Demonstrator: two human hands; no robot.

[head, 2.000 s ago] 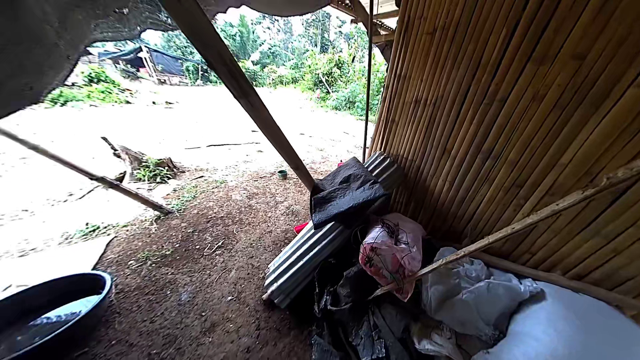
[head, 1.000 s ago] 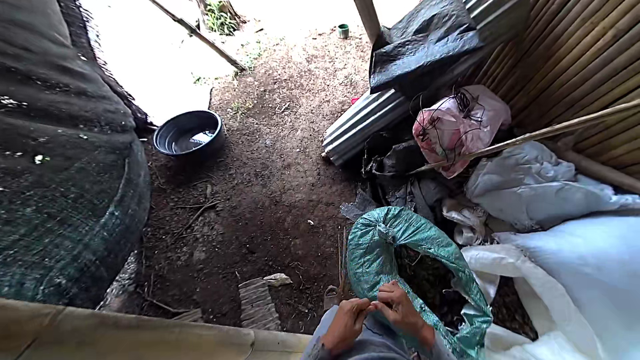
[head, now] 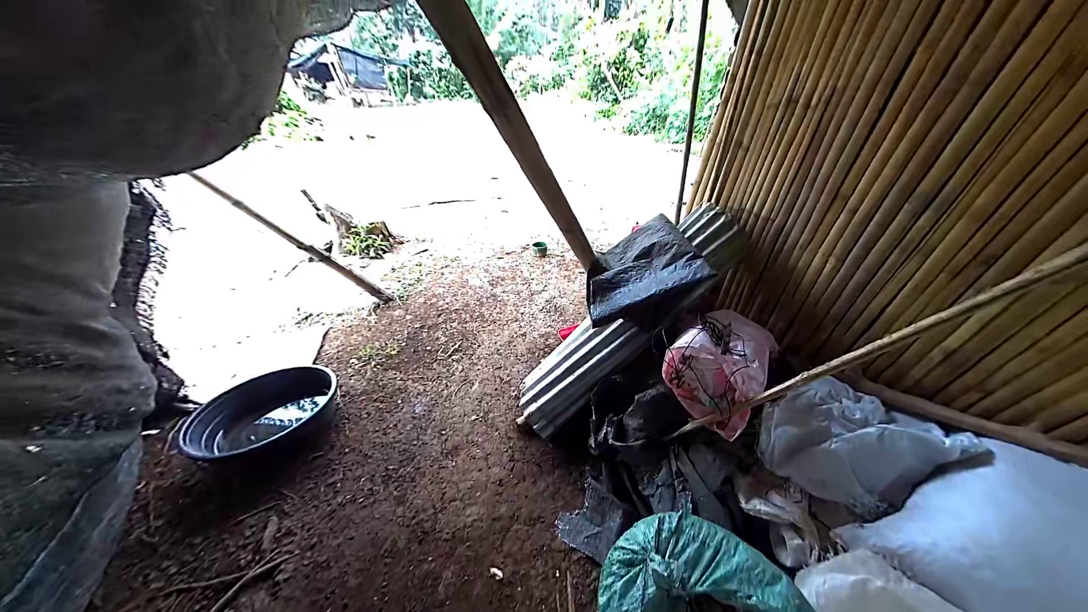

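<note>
Neither of my hands shows in the head view now. At the bottom edge, right of the middle, the rolled rim of a green woven plastic sack (head: 697, 565) is visible; the rest of the sack is cut off by the frame. White sacks (head: 977, 518) lie to its right. Behind it are crumpled dark cloths (head: 688, 484) and a pink plastic bag (head: 718, 365) with dark, thin strands on it.
A black basin (head: 259, 416) with some liquid stands on the dirt floor at left. Corrugated metal sheets (head: 578, 365) with a black plastic sheet (head: 650, 272) on top lean near a wooden post (head: 518, 127). A long pole (head: 901, 336) slants before the bamboo wall (head: 892, 195).
The view has tilted up. Both my hands, seen together in front of the green sack a second ago, are out of frame, and less of the sack shows.
</note>
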